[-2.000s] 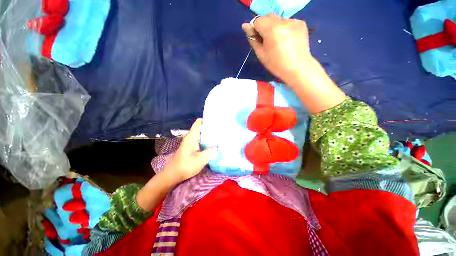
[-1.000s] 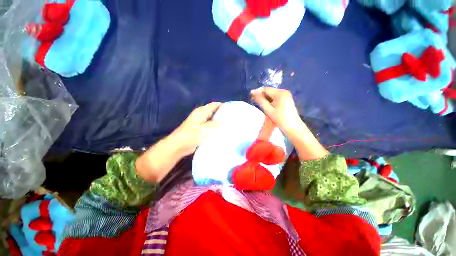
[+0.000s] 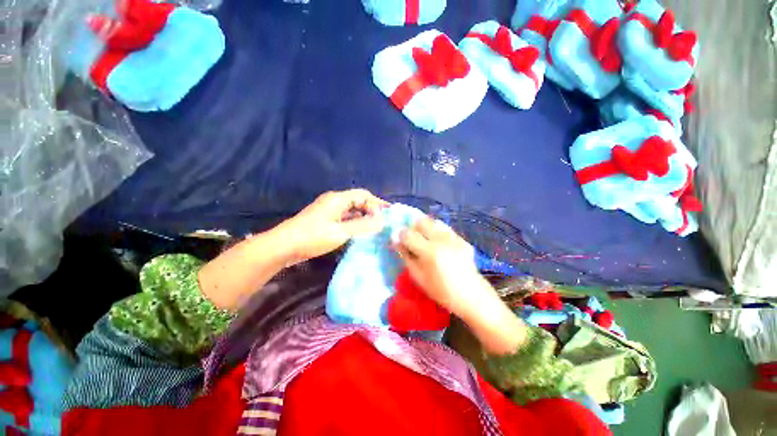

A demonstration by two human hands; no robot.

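Note:
A light blue plush gift box (image 3: 359, 277) with a red bow (image 3: 416, 308) rests at my lap against the table's near edge. My left hand (image 3: 336, 223) pinches its far edge from the left, with fingertips at the top corner. My right hand (image 3: 436, 260) holds the same edge from the right and covers part of the bow. The fingertips of both hands are close together at the seam area. Any needle or thread between them is too fine to make out.
Several finished-looking plush gift boxes (image 3: 630, 166) lie at the table's right and back. Another plush box (image 3: 166, 60) lies at back left beside a crumpled clear plastic bag (image 3: 68, 179). A whitish shiny patch (image 3: 444, 161) and loose dark threads lie on the blue cover.
The right hand first came down from its raised position with a taut thread, then moved to the toy's far edge beside the left fingertips. The toy is tilted more, and the view has shifted right.

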